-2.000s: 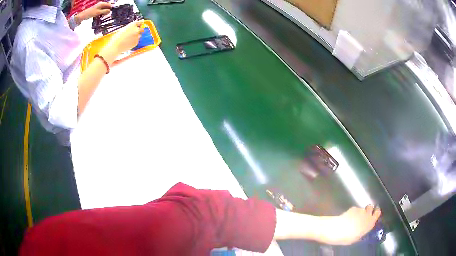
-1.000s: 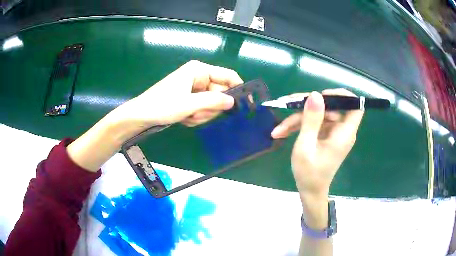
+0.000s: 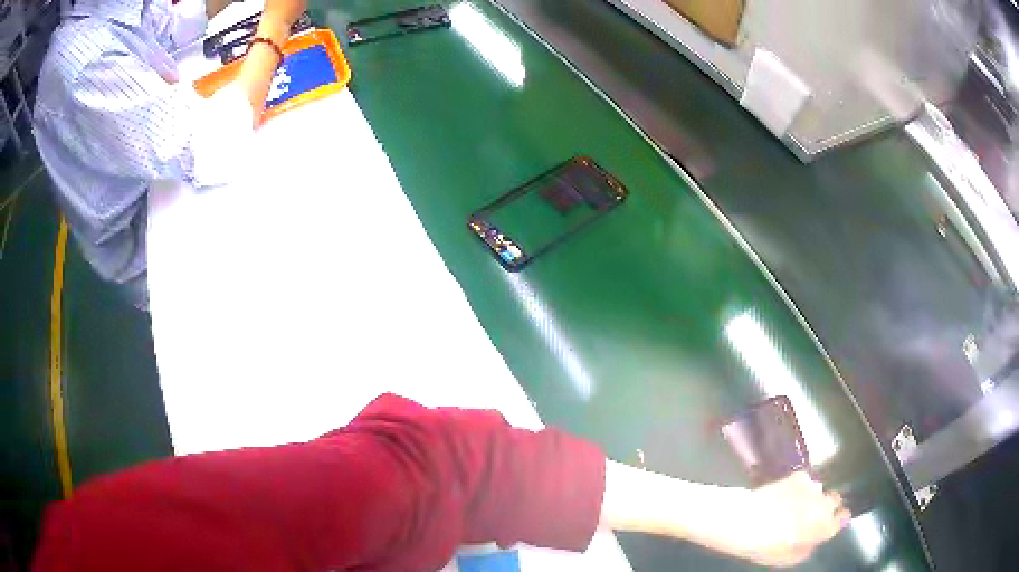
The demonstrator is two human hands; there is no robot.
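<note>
My left hand (image 3: pixel 793 520) reaches out from a dark red sleeve at the lower right and is blurred. Its fingers overlap the near end of a dark phone middle frame (image 3: pixel 769 436) over the green belt; whether they grip it cannot be told. My right hand is not in view. Another phone middle frame (image 3: pixel 564 248) lies on the belt at the centre, with an open middle and small metallic parts at its near end.
The green conveyor belt (image 3: pixel 659 268) curves from top to lower right, with another frame (image 3: pixel 399 22) at its far end. A white table cover (image 3: pixel 302 291) runs beside it. A neighbouring person in a striped shirt reaches over an orange tray (image 3: pixel 341 69). A blue film piece (image 3: pixel 489 561) shows at the bottom.
One second ago both my hands held a frame with blue film, with black tweezers in my right. The view has since swung away, my left arm is stretched out, and my right hand has left the picture.
</note>
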